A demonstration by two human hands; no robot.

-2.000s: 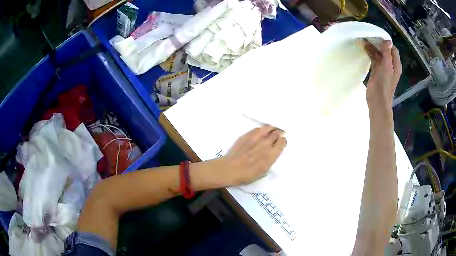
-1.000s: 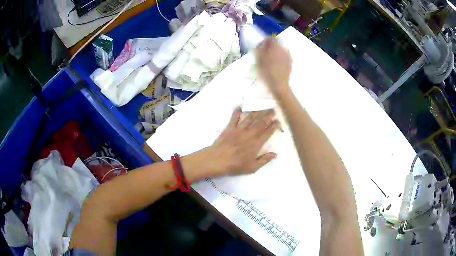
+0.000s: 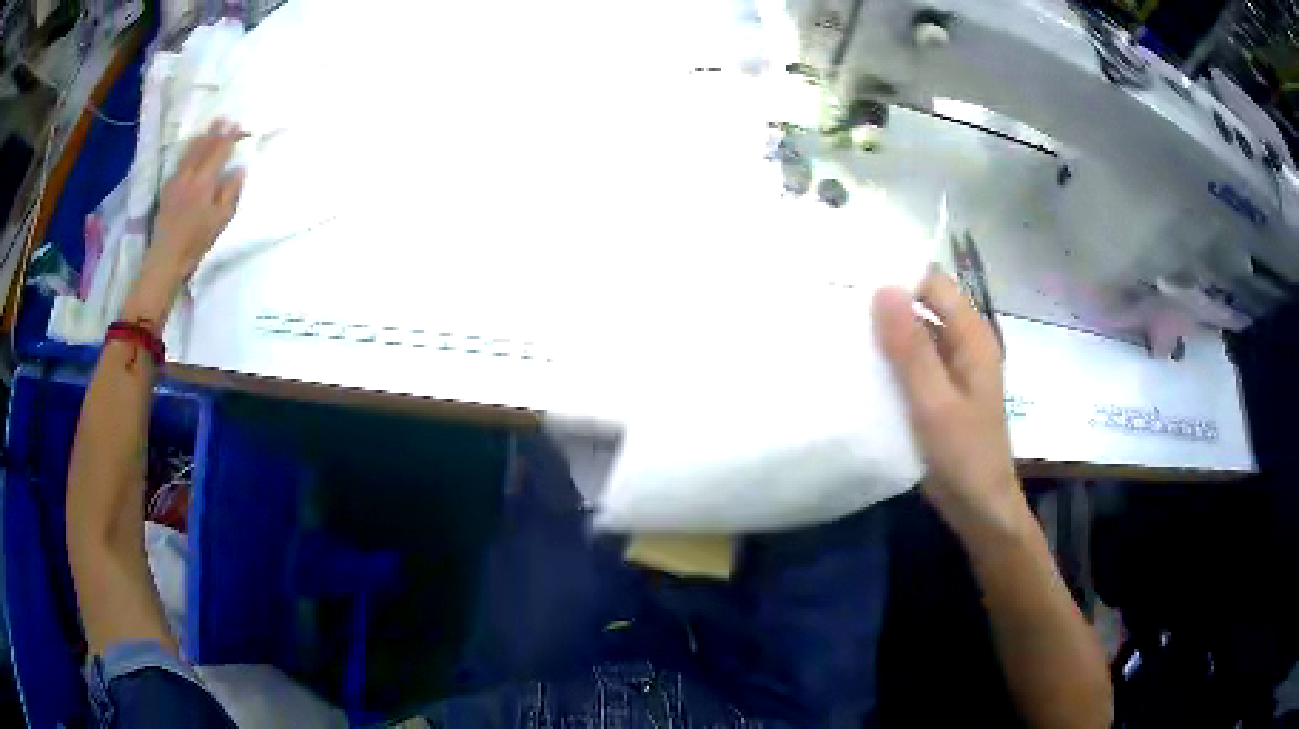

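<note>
White fabric point(image 3: 798, 427) spreads over the white table, almost merging with it, and its front part hangs over the table edge above my lap. My right hand point(image 3: 955, 378) grips the fabric's right edge between thumb and fingers. My left hand point(image 3: 197, 207) lies on white cloth at the table's left end, fingers somewhat apart. The sewing machine point(image 3: 1054, 143) stands at the upper right; white glare hides much of the needle area. Dark snips point(image 3: 974, 285) lie on the machine bed just beyond my right hand.
A tan-yellow ticket point(image 3: 684, 554) shows below the fabric's hanging edge, over my lap. A blue bin point(image 3: 264, 527) stands below the table at the left. Black scale marks point(image 3: 1154, 422) run along the front table edge. White pieces point(image 3: 107, 257) lie in the blue tub at the far left.
The view has turned towards the machine. My right hand has come from the stack at the back to the right front and holds fabric. My left hand is now at the table's left end.
</note>
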